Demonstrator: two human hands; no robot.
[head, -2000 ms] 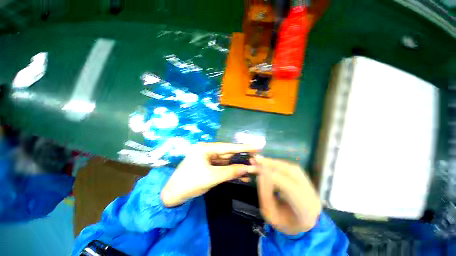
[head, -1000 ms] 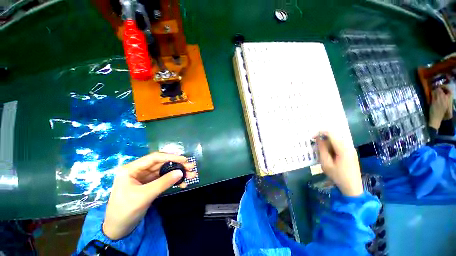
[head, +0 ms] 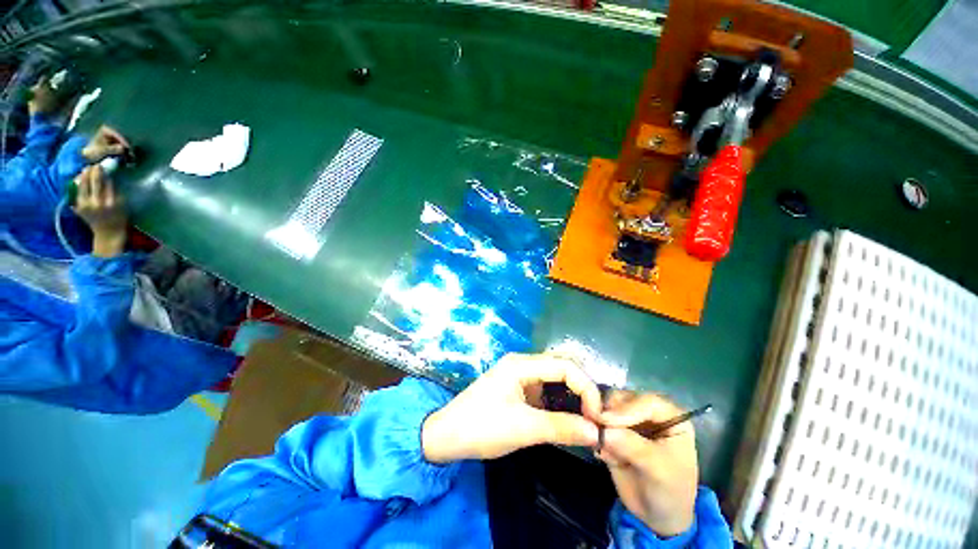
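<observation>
My left hand (head: 509, 413) holds a small black module (head: 560, 398) between thumb and fingers, near the bench's front edge. My right hand (head: 654, 456) touches the left fingertips and holds thin dark tweezers (head: 676, 421), their length pointing up to the right. Whatever lies between the fingertips is too small to tell. The orange-brown press fixture (head: 579, 265) stands behind the hands with its red handle (head: 715, 204) lowered at the right. A dark piece (head: 635, 252) sits in the fixture.
The white slotted parts tray (head: 890, 397) lies on a stack at the right. Blue film in clear plastic (head: 461, 295) is left of the fixture. Further left lie a gridded strip (head: 335, 188) and a white wipe (head: 212, 151). Another person's hands (head: 102, 198) work at the far left.
The right hand has left the parts tray and come to the left hand's fingertips, with the tweezers now plain. The view has swung left, showing the strip and wipe again.
</observation>
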